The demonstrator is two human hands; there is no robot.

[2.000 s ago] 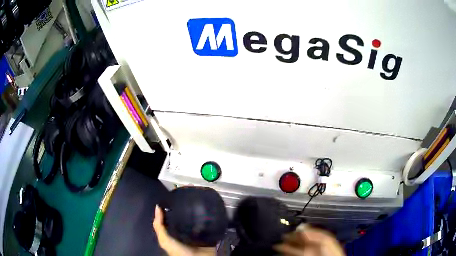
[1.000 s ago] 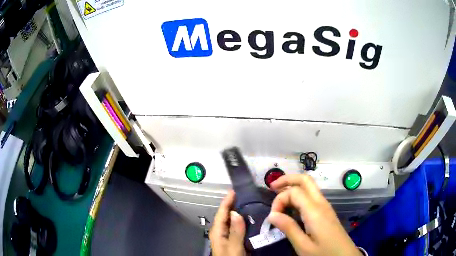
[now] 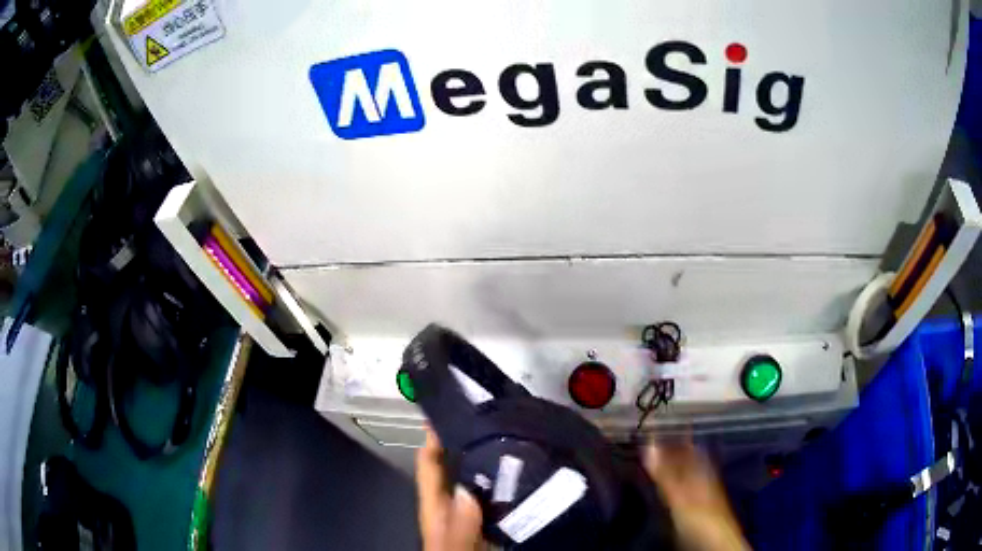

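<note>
Black headphones [image 3: 517, 431] are held tilted at the lower middle, the headband end up and to the left over the left green button [image 3: 407, 384]. A white label [image 3: 544, 506] and a smaller white strip [image 3: 505, 480] are on the ear cup. Another white strip [image 3: 471, 385] shows on the headband. My left hand [image 3: 448, 506] grips the headphones at their lower left side. My right hand [image 3: 692, 490] is blurred at their right side. Its fingertips are unclear, and I cannot tell whether it touches them.
The white MegaSig chamber [image 3: 560, 194] has its lid down. A red button [image 3: 591, 384], a coiled black cable [image 3: 661, 342] and a right green button [image 3: 761, 377] are on its ledge. Black headphones [image 3: 151, 355] lie on the left green mat. A blue tote [image 3: 878, 452] is at right.
The headphones have turned, their headband end now further left over the left green button. The label pinched by my right hand now lies on the ear cup, and that hand has moved right and down.
</note>
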